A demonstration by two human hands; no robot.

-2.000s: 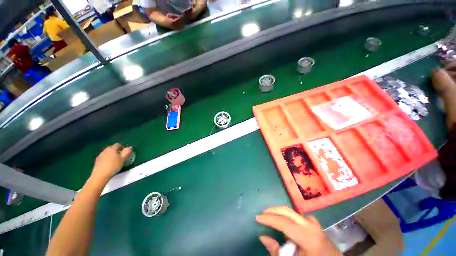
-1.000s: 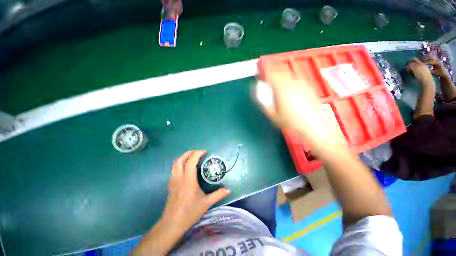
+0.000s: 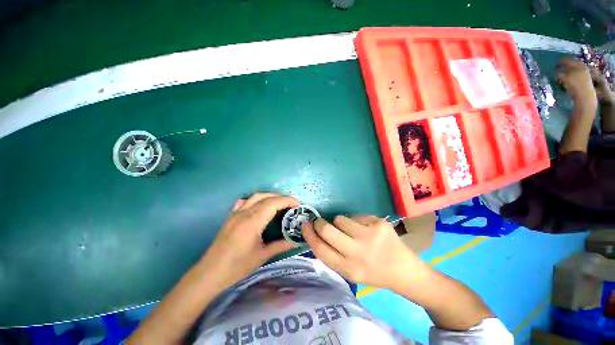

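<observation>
A small round grey fan housing [image 3: 297,221] stands open face up near the bench's front edge. My left hand [image 3: 259,226] curls around its left side, thumb below and fingers above, and holds it. My right hand [image 3: 357,246] has its fingertips at the spoked face of the housing; any small part between them is hidden. The white tool is not clearly visible in the fist. A second housing [image 3: 142,154] lies at the left, its lead wire with a pale connector [image 3: 203,131] pointing right.
The coral-red parts tray [image 3: 398,176] is at the right, with dark small parts [image 3: 415,145], white small parts [image 3: 450,148] and a whitish sheet [image 3: 480,81]. Beyond it are silvery pieces [image 3: 539,87] and another person's hand [image 3: 574,77]. The green belt [image 3: 168,30] runs behind.
My right hand has moved from the tray down to the housing. My left hand still surrounds the housing. The view has shifted, so the tray and the other housing sit higher.
</observation>
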